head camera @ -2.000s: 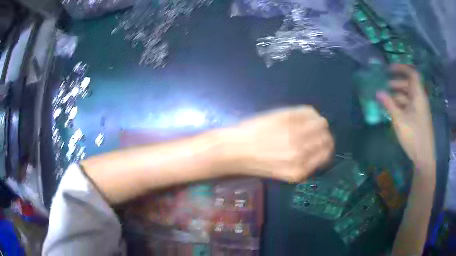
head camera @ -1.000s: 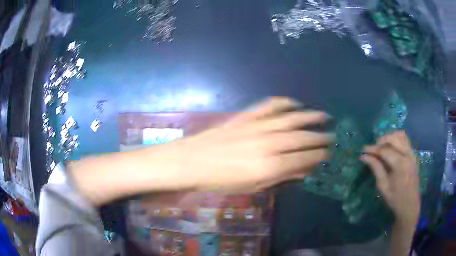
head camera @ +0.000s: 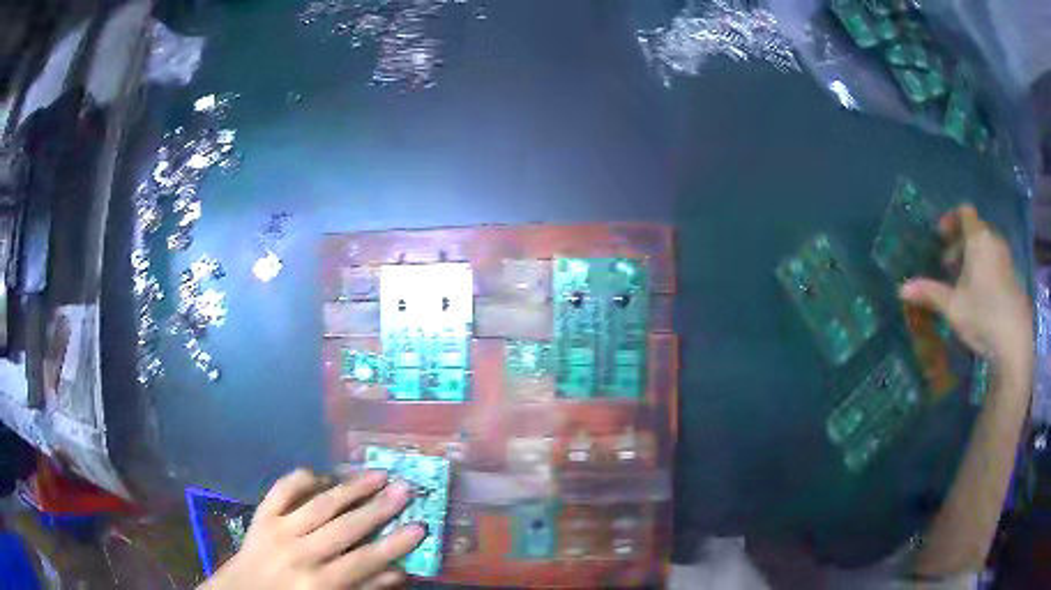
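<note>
The reddish-brown carrier tray (head camera: 496, 426) lies on the dark mat. Green circuit boards sit in its upper left (head camera: 425, 334) and upper right (head camera: 599, 328) positions. My left hand (head camera: 334, 536) has its fingertips on a third board (head camera: 415, 496) at the lower left position, slightly tilted. The lower right position shows bare posts. My right hand (head camera: 968, 282) is at the right, its thumb and fingers at the lower end of a loose board (head camera: 905, 225); whether it grips it cannot be told. Two more loose boards (head camera: 830, 297) (head camera: 872, 411) lie beside it.
Small metal plates (head camera: 190, 271) are scattered at left. Heaps of thin leaded parts (head camera: 726, 40) lie at the top. More boards (head camera: 910, 69) lie at top right in clear plastic. A narrow brown strip (head camera: 929, 352) lies under my right hand. A blue-rimmed bin (head camera: 198, 536) shows lower left.
My left hand has moved from across the carrier's upper part to its lower left board, uncovering the two upper boards. My right hand has moved up and right; the loose boards at right lie more spread out.
</note>
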